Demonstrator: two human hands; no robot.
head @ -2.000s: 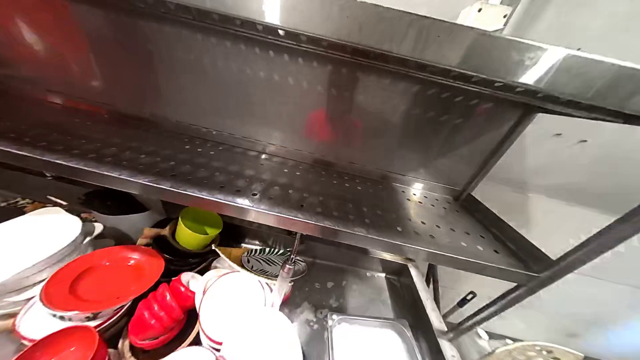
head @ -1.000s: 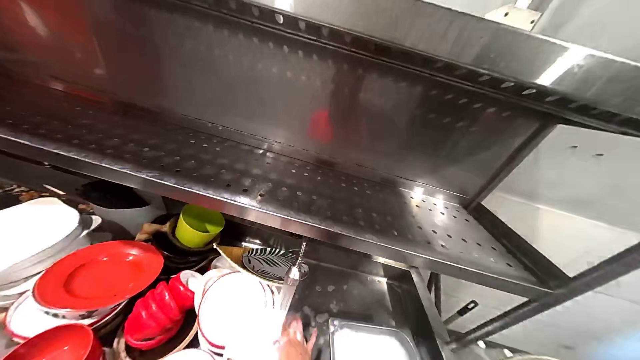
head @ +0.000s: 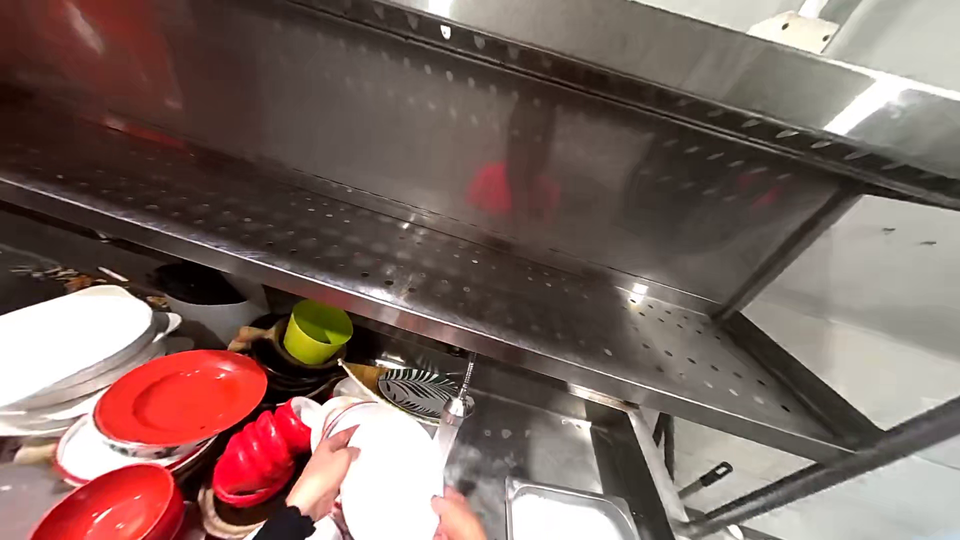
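Note:
A white plate (head: 394, 476) is tilted between both hands at the bottom centre. My left hand (head: 328, 470), in a dark sleeve, grips its left edge. My right hand (head: 457, 516) is at its lower right edge, partly cut off by the frame. Just above the right hand, a metal spray nozzle (head: 454, 409) hangs from a coiled hose, with what looks like water running down beside the plate. Stacked red bowls (head: 255, 459) lie on their side left of my left hand. A leaf-patterned plate (head: 420, 391) rests behind the white plate.
A red plate (head: 181, 396), a red bowl (head: 112, 510) and stacked white dishes (head: 71, 337) crowd the left. A green cup (head: 318, 331) stands in dark bowls. At lower right is a metal tray (head: 570, 517). A perforated steel shelf (head: 480, 292) crosses above.
Both hands now hold the white plate. One second ago only one hand showed, near the spray nozzle; two seconds ago neither was in view.

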